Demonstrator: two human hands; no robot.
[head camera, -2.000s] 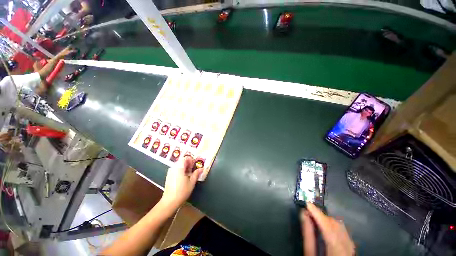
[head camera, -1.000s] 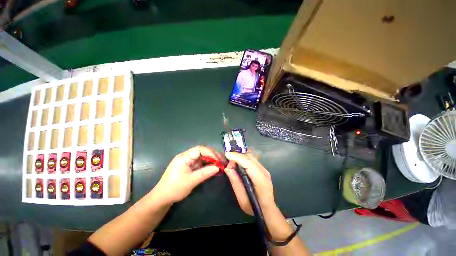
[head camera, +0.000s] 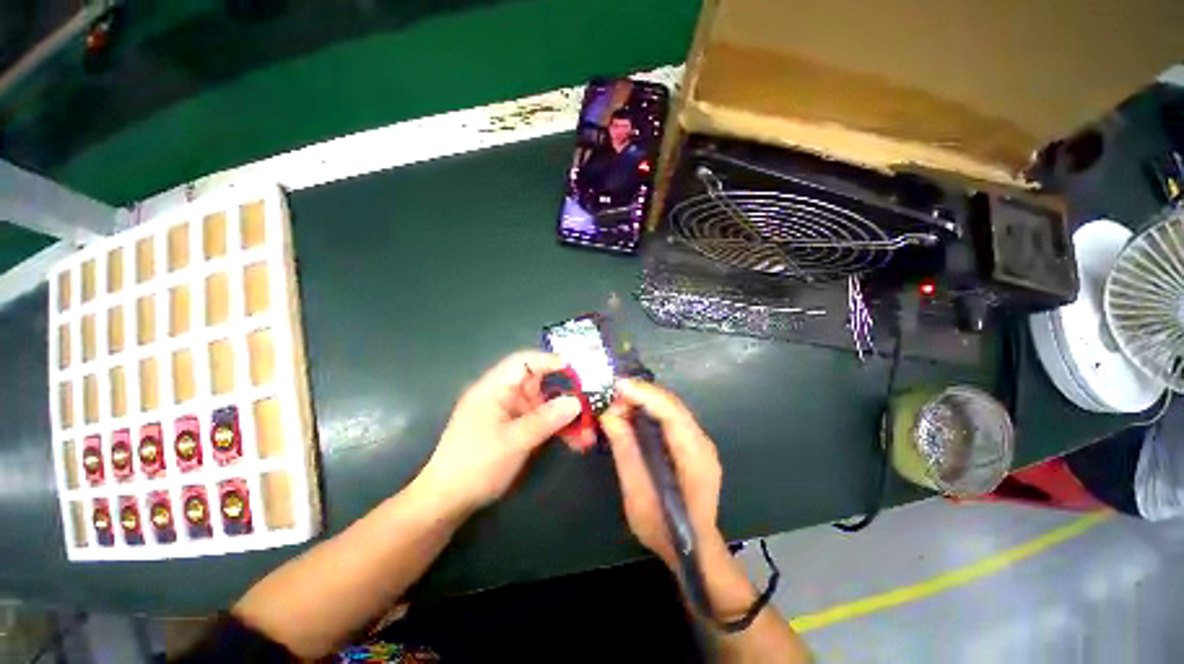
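My left hand holds a red-and-black part between thumb and fingers at the lower left edge of the circuit board unit. The unit lies on the dark green bench, its face bright white. My right hand grips the black soldering iron like a pen, at the unit's lower right. The iron's tip is not clearly visible. The white parts tray at the left holds red-and-black parts in its two nearest rows; its other pockets show tan bottoms.
A smartphone stands by the cardboard box. The fume extractor fan sits under the box, with a solder-spattered plate before it. A tip-cleaning pot and white desk fan are at the right. The green conveyor runs behind.
The view has shifted since one second ago. The red-and-black part has moved up beside the unit in my left hand. Two seconds ago my left hand was at the tray's near corner part.
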